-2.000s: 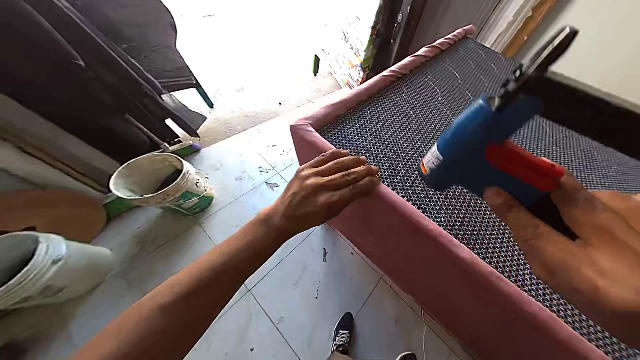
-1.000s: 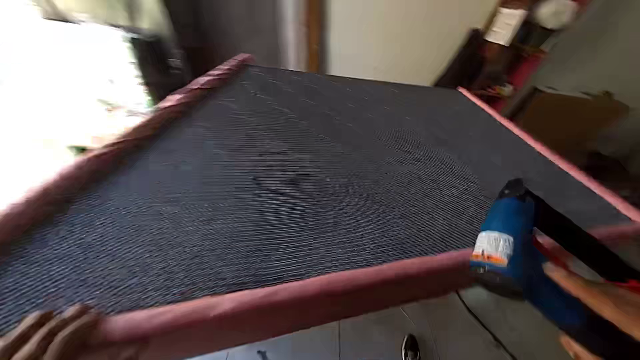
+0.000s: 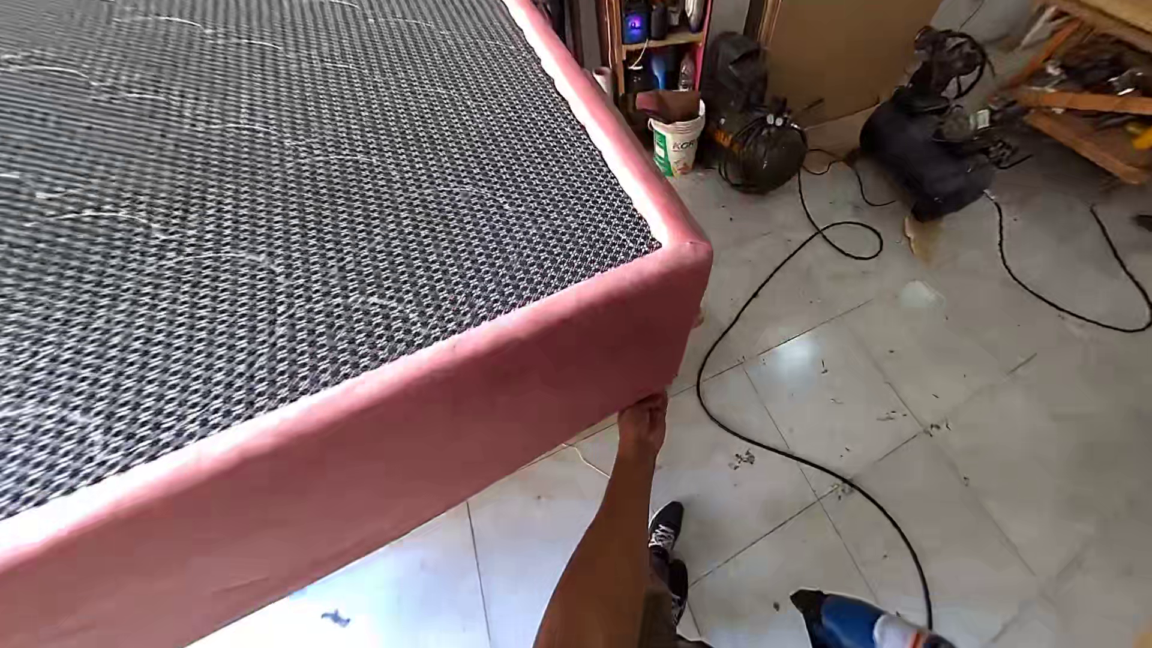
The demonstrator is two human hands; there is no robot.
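A bed base covered in pink fabric, with a dark woven mesh top [image 3: 360, 198], fills the left side of the view. Its padded pink side panel [image 3: 432, 423] meets another at the near right corner. My left hand [image 3: 643, 421] grips the panel's lower edge just below that corner, its fingers partly hidden under it. At the bottom edge, right of my left arm, part of a blue pneumatic staple gun [image 3: 855, 621] shows, its black end pointing up and left. My right hand is out of view, so its hold on the tool is hidden.
A black hose [image 3: 720, 418] curves over the tiled floor [image 3: 900, 504] towards the staple gun. Beyond the base stand a white bucket [image 3: 677, 144], a shelf [image 3: 661, 40] and black compressor-like machines [image 3: 927, 162]. My shoe [image 3: 666, 525] is beside my left forearm.
My left hand, earlier on the pink top rail, now holds the lower edge by a corner. The staple gun is now low, mostly out of view. The view has swung right.
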